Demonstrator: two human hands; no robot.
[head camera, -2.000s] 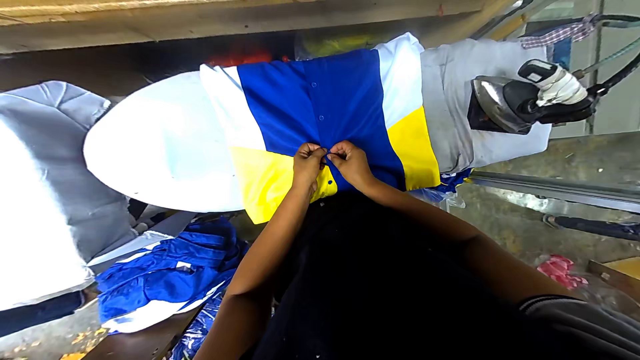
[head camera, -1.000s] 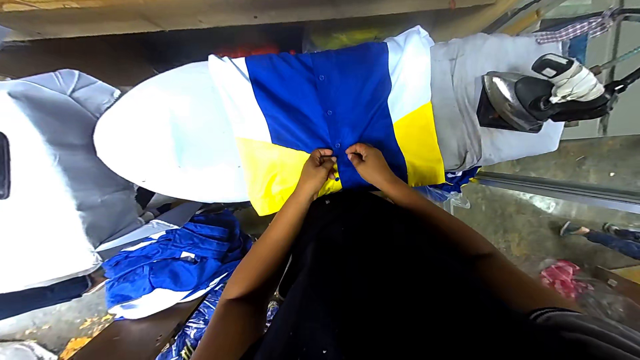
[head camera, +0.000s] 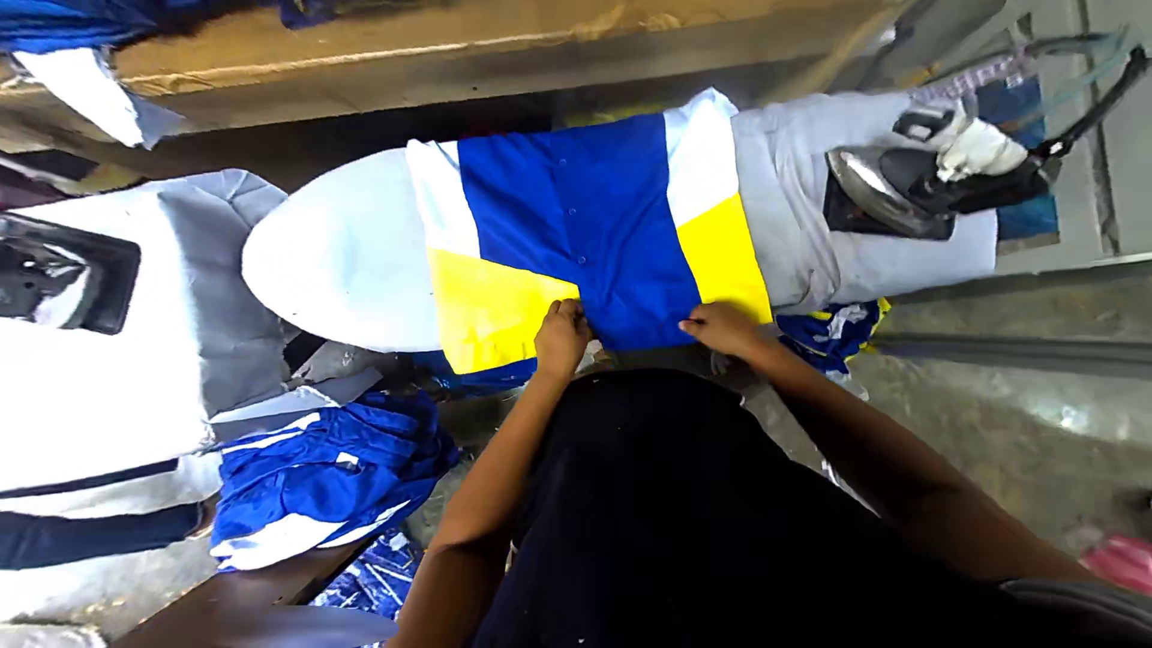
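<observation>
A blue, white and yellow buttoned shirt (head camera: 621, 207) lies spread over a padded ironing board (head camera: 337, 256), its row of buttons running down the blue part. My left hand (head camera: 563, 337) has its fingers closed on the shirt's near edge, where yellow meets blue. Farther right, my right hand (head camera: 720, 328) pinches or touches the near hem beside the right yellow panel; its fingertips are too small to tell which. An electric iron (head camera: 909, 184) with white cloth wrapped around its handle rests on a dark pad at the board's right end.
Left of the board is another pale padded surface (head camera: 108, 360) with a dark iron rest (head camera: 67, 274). Blue and white garments (head camera: 333, 477) lie heaped below it. A wooden beam (head camera: 432, 67) runs along the far side. More blue and yellow cloth (head camera: 832, 333) hangs below the board's right part.
My hands were close together at the button line; now they are apart along the near hem, the right one farther right. The view has shifted left.
</observation>
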